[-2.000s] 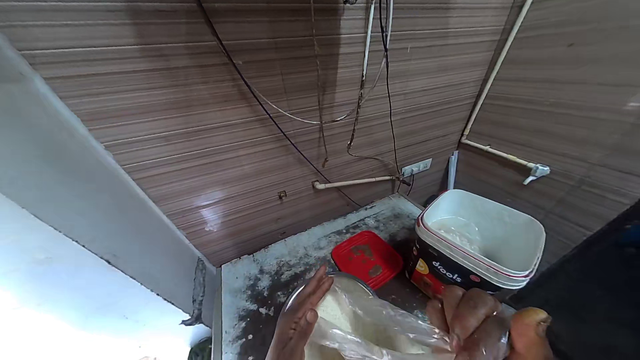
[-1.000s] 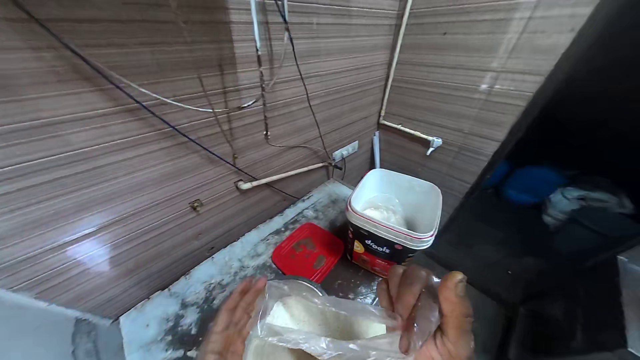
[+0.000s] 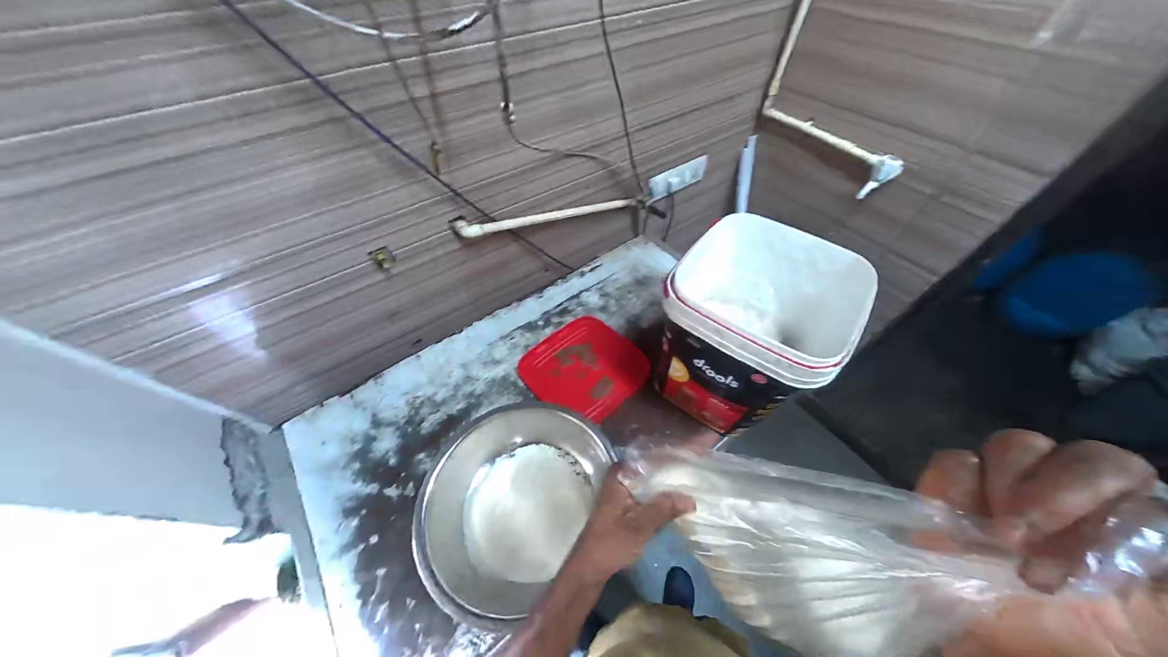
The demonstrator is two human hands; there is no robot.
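Observation:
A clear plastic bag with pale powder inside is stretched between my two hands. My left hand grips its narrower end beside the rim of a steel bowl. White powder lies in the bowl. At the lower right, my right hand is closed around the other end of the bag. Behind the bowl is a red plastic lid with brown smears. A white plastic tub with a black and red Drools label stands to its right, and whitish contents show inside.
The bowl, lid and tub stand on a dark counter dusted with white powder. A pipe, cables and a socket plate are on the striped wall. Blue objects are in the dark area at right.
The bag was held open between my hands above the counter; now it is stretched out sideways, with my right hand farther right. The steel bowl has come largely into view.

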